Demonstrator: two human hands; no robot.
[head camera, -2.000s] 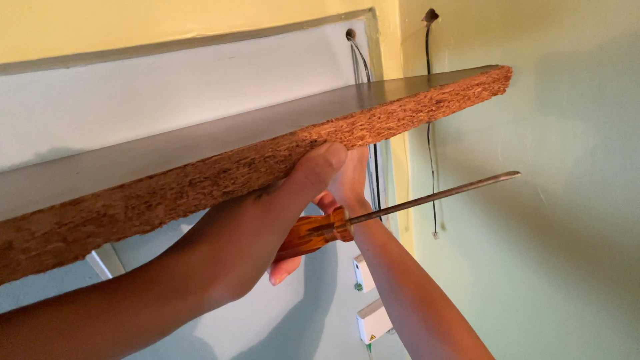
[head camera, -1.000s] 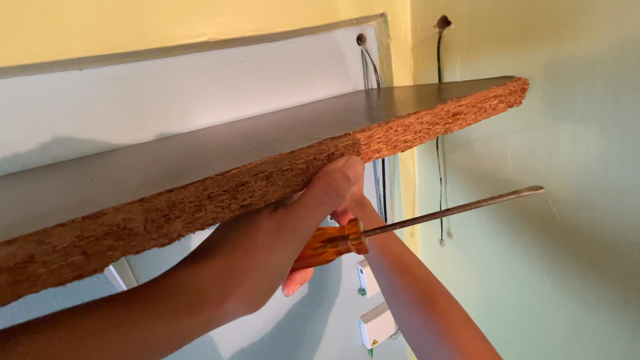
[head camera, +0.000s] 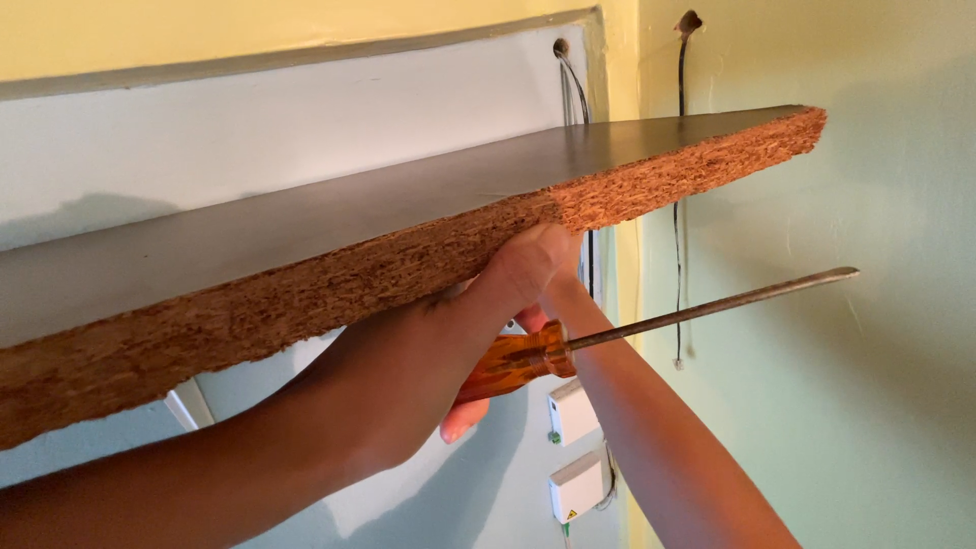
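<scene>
A raw-edged particleboard shelf (head camera: 427, 179) with a smooth grey top runs from the left edge toward the right wall. My left hand (head camera: 488, 305) is beneath it, thumb against the rough edge, its fingers around the orange translucent handle of a flat-blade screwdriver (head camera: 713, 309). The shaft points right, past my other forearm, its tip touching nothing. My right hand (head camera: 564, 267) reaches up under the board behind the left one; its fingers are mostly hidden, so what they touch does not show.
A black cable (head camera: 678, 267) with a small plug hangs from a hole in the right wall. More cables (head camera: 577, 88) leave a hole above the shelf. Two white boxes, an upper (head camera: 573, 412) and a lower (head camera: 576, 488), are on the wall below. A pale bracket (head camera: 188, 404) shows under the board.
</scene>
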